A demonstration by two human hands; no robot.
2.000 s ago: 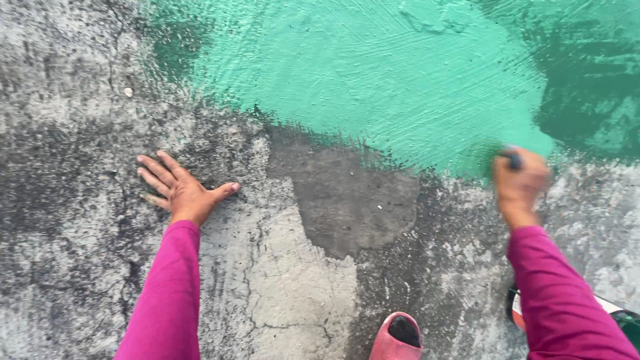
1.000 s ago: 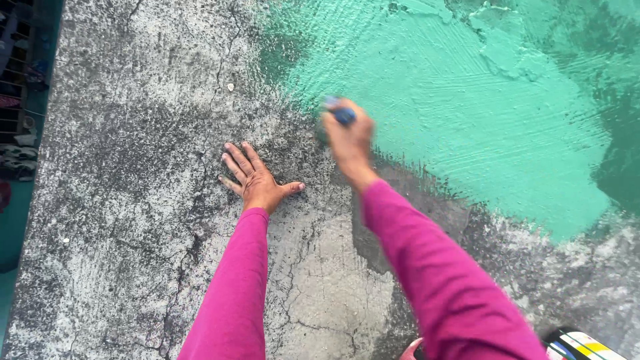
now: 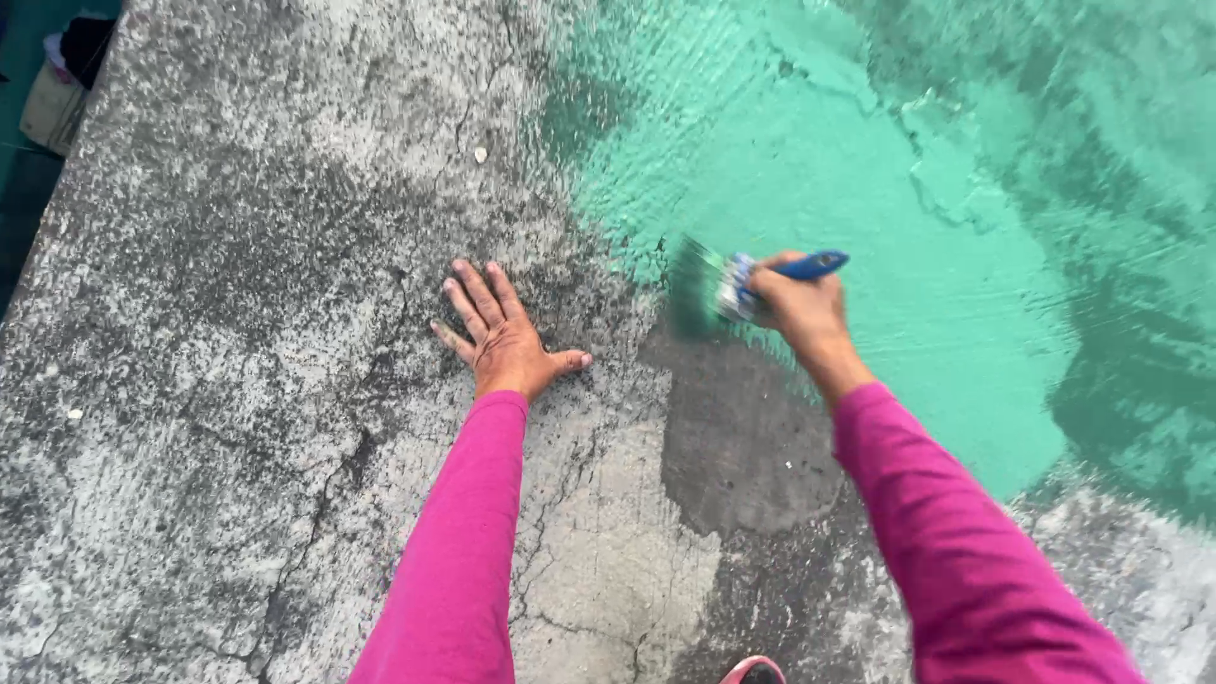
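My right hand (image 3: 806, 309) grips a paintbrush (image 3: 736, 285) with a blue handle, its bristles blurred and dark green at the lower left border of the wet green paint (image 3: 912, 313). To the left, my left hand (image 3: 513, 342) rests on the bare, weathered concrete (image 3: 237, 285) with its fingers spread and nothing held. Between and below the hands lies a smooth dark grey patch (image 3: 750, 437) of concrete. Magenta sleeves cover both forearms.
The concrete ends in a slanting edge at the far left, with a lower area beyond it holding a pale item (image 3: 52, 109) and dark cloth-like things. The tip of a pink shoe (image 3: 755, 671) shows at the bottom. Cracks run across the concrete.
My right hand with the brush has gone from the right part of the paint's lower border to its left part. My left hand stays flat on the concrete. The view has shifted left.
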